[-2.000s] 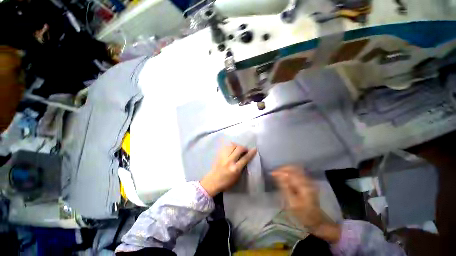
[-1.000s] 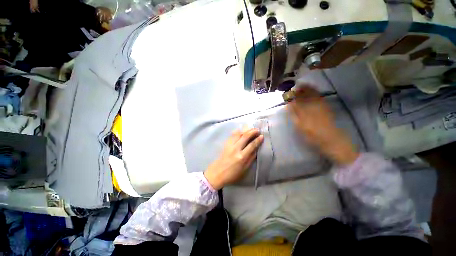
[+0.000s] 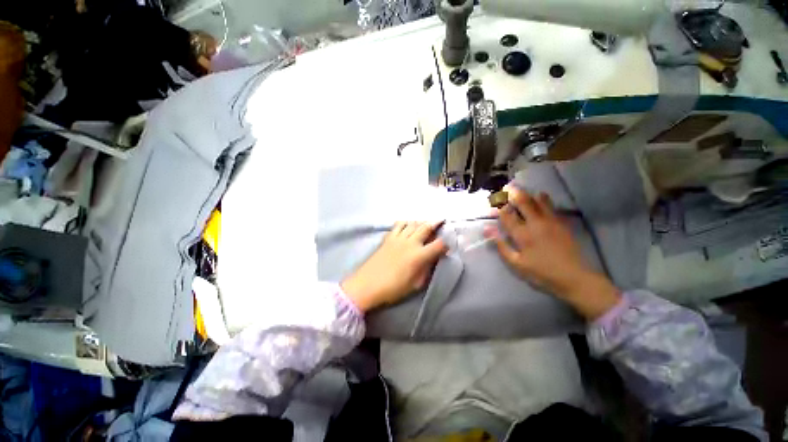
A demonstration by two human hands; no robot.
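Observation:
A light-grey garment panel lies flat on the machine table under both hands, its upper edge at the needle area. A narrow pale strip lies on the panel's middle and slants down toward the lap. My left hand rests on the panel left of the strip, fingertips at the strip's upper end. My right hand lies on the panel to the right, fingers spread, fingertips just below the brass-coloured knob. The needle and presser foot are lost in the bright light. Neither hand clearly grips anything.
The white sewing machine head with a teal band stands at the top right. A stack of grey cut panels lies at left. Smaller grey pieces lie at right. Pale cloth covers the lap. A grey box-like object is at far left.
My right hand has come from the lower right up onto the panel beside the needle area. My left hand has moved slightly up. The strip's lower end now slants left.

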